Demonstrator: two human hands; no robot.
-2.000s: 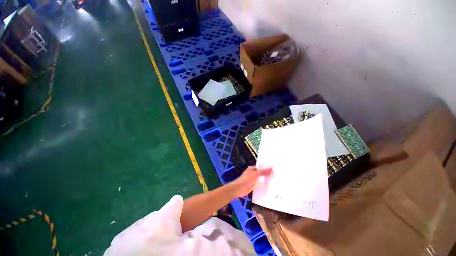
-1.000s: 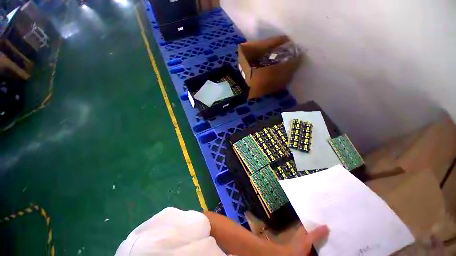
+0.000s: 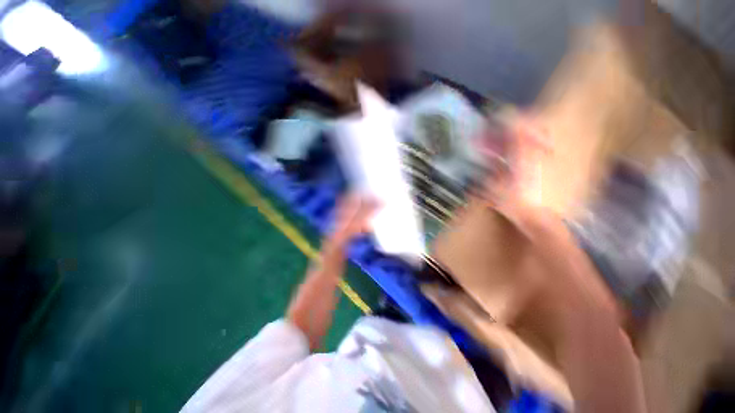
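Note:
The frame is strongly blurred by motion. My left hand (image 3: 356, 216) holds the white paper sheet (image 3: 385, 177) by its lower left edge, and the sheet now looks narrow, seen at a slant. My right hand (image 3: 516, 153) reaches in from the lower right, over the area beside the circuit board panels (image 3: 431, 181). Its fingers are smeared by blur, so I cannot tell whether it holds anything. A pale separator sheet (image 3: 471, 121) lies behind the paper, with a darker panel on it.
The blue pallet (image 3: 294, 189) runs diagonally along the green floor (image 3: 161, 274) and its yellow line (image 3: 278, 222). A pale sheet (image 3: 294, 139) shows in the dark tray behind. Brown carton cardboard (image 3: 483, 258) and a blurred whitish bundle (image 3: 645, 222) lie at the right.
The view has swung and blurred. The paper has moved left and turned to a narrow slant with my left hand. My right hand and forearm have come into view at the right.

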